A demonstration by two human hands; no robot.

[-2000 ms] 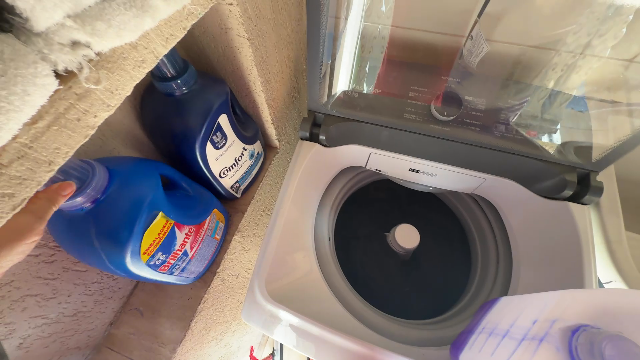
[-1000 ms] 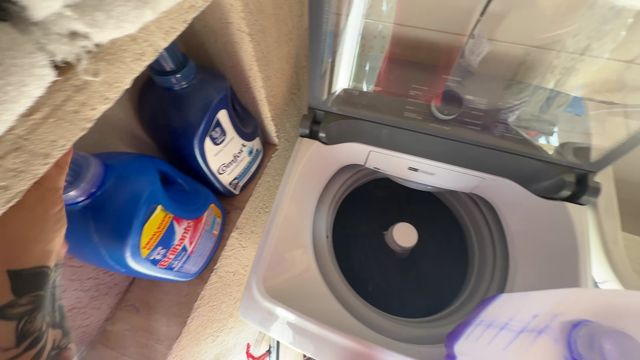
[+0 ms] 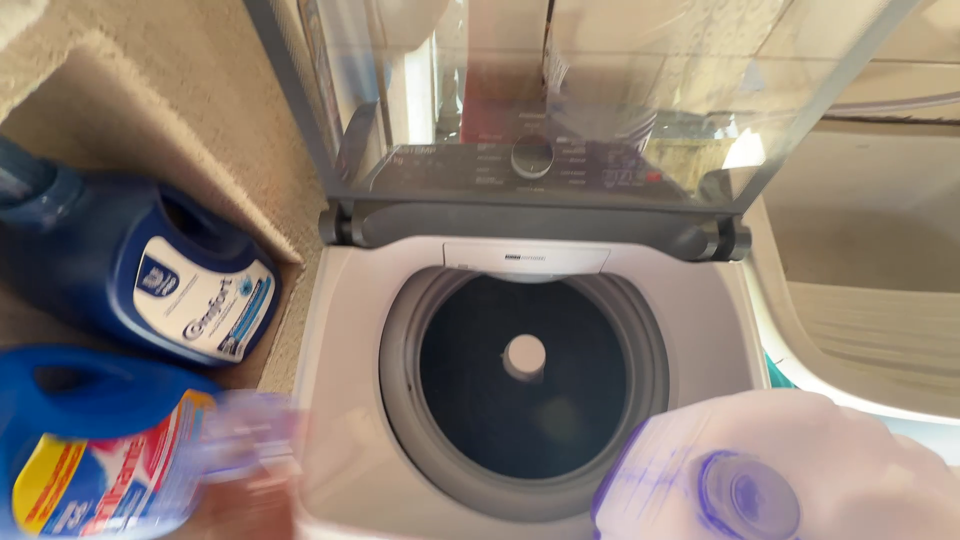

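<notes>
My left hand [image 3: 244, 499], blurred by motion, is at the lower left with a translucent purple cap or cup [image 3: 251, 431] at its fingers. It is in front of a blue Brilhante detergent bottle [image 3: 112, 480], whose top is cut off by the frame. Behind that bottle lies a dark blue Comfort softener bottle [image 3: 97, 262], tilted in this view. The top-loading washing machine [image 3: 349, 360] has its lid up, and its dark drum [image 3: 525, 427] shows a pale central post. A whitish jug with a purple cap [image 3: 750, 495] fills the lower right. My right hand cannot be seen.
The raised transparent lid [image 3: 600, 82] stands behind the drum, over the control panel [image 3: 480, 165]. At left, a rough shelf wall [image 3: 187, 142] borders the bottles. A pale wash basin [image 3: 877, 225] is at the right.
My left hand has moved right from the cap area of the blue Brilhante bottle, and a purple cap or cup is now at its fingers. The view has shifted left and nearer.
</notes>
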